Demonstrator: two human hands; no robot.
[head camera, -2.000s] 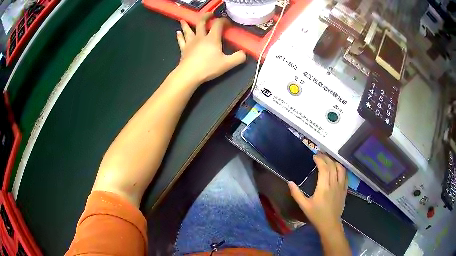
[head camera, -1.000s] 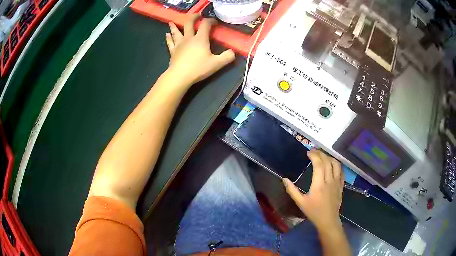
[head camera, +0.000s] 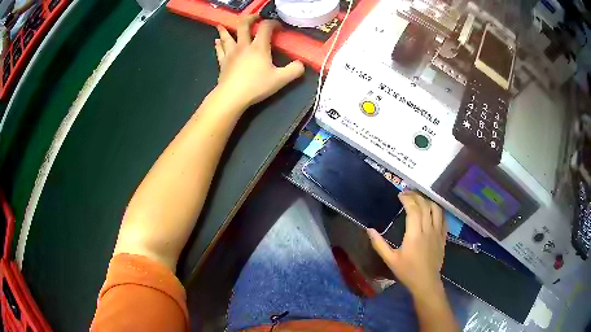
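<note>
My left hand (head camera: 253, 65) rests spread, fingertips over the edge of a red tray (head camera: 295, 44). My right hand (head camera: 418, 243) has thumb and fingers at the near right end of a dark smartphone (head camera: 353, 185), which lies flat before the machine. The white two-station machine (head camera: 389, 130) has a yellow button, a green button and a lit display. An open flip phone sits in the fixture on top, its keypad half (head camera: 483, 120) hanging over the edge and its screen half (head camera: 496, 55) behind.
A white round fan (head camera: 308, 11) stands on the red tray. The green conveyor (head camera: 71, 71) curves along the left, with another red tray (head camera: 26, 52) beyond it. A thin silver wrench (head camera: 463, 245) lies right of my right hand. A white cable hangs by the machine's left side.
The view has shifted slightly, moving the scene left. Both hands keep their places on the red tray and at the smartphone.
</note>
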